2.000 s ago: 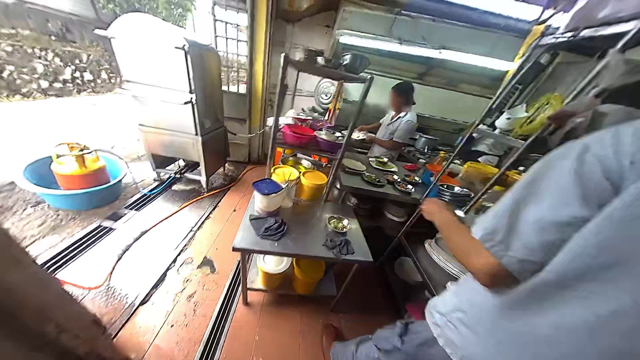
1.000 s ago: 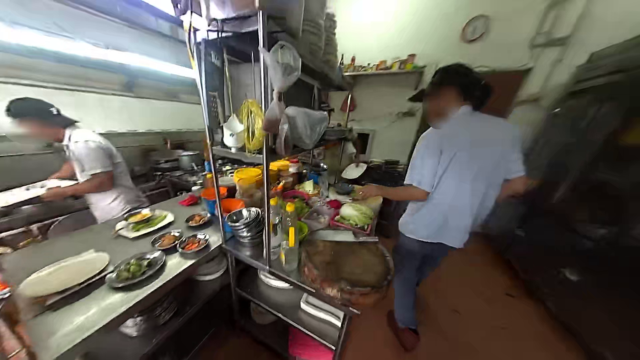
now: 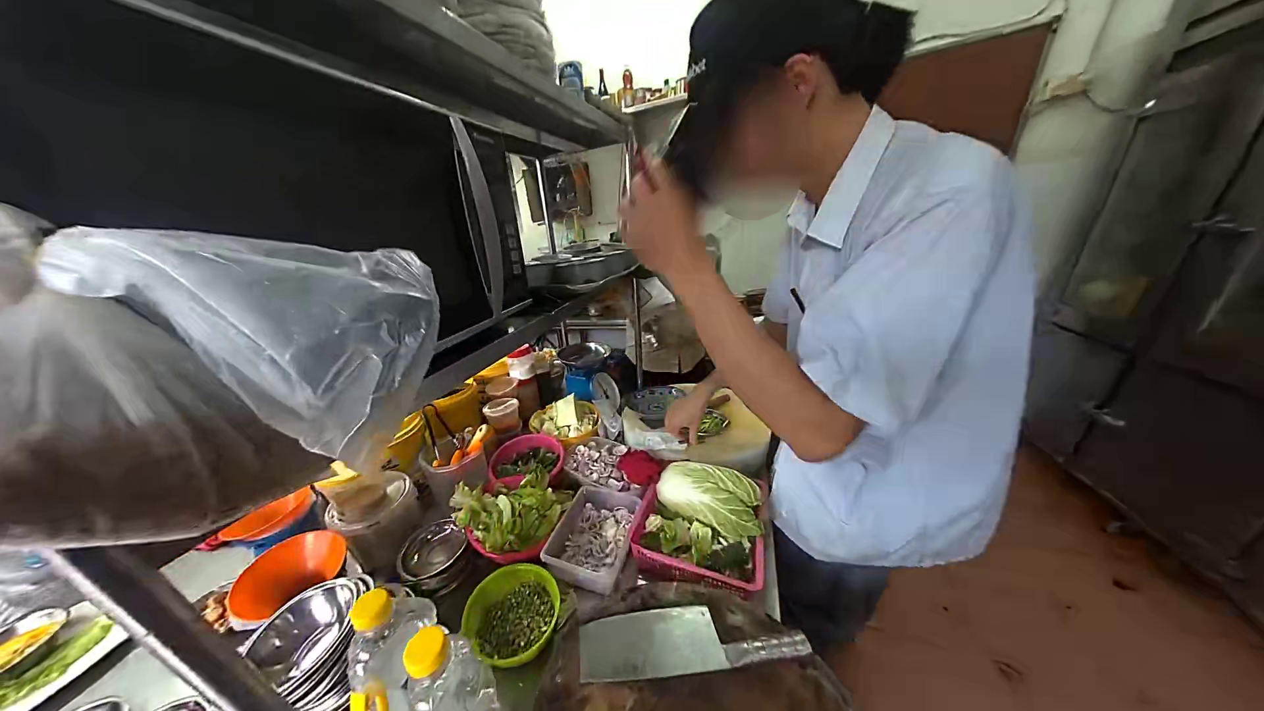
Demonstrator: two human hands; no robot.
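Neither my left hand nor my right hand shows in the head view. Nearest at the bottom lies a cleaver [image 3: 657,644] with a broad blade on a dark chopping block [image 3: 736,691]. Beside it stand a green bowl of chopped greens [image 3: 511,620], a pale tub of sliced onion or similar [image 3: 592,535] and a pink basket [image 3: 647,565] holding a Chinese cabbage [image 3: 709,499]. Leafy greens [image 3: 512,513] fill a pink bowl. Two clear bottles with yellow caps [image 3: 427,652] stand lower left. A co-worker's lower hand [image 3: 686,413] is over a round cutting board [image 3: 746,434]; the other hand is raised near the cap.
A co-worker in a light blue shirt [image 3: 908,326] stands at the counter's right side. A filled plastic bag [image 3: 247,346] hangs close on the left, before a black microwave [image 3: 296,138]. Stacked metal bowls [image 3: 308,632] and orange bowls [image 3: 286,576] sit below. Reddish floor [image 3: 1037,592] lies right.
The view has moved close to the vegetable counter from the shelving and dish table. The co-worker in light blue, further off one second ago, is now near, with one hand raised to the head.
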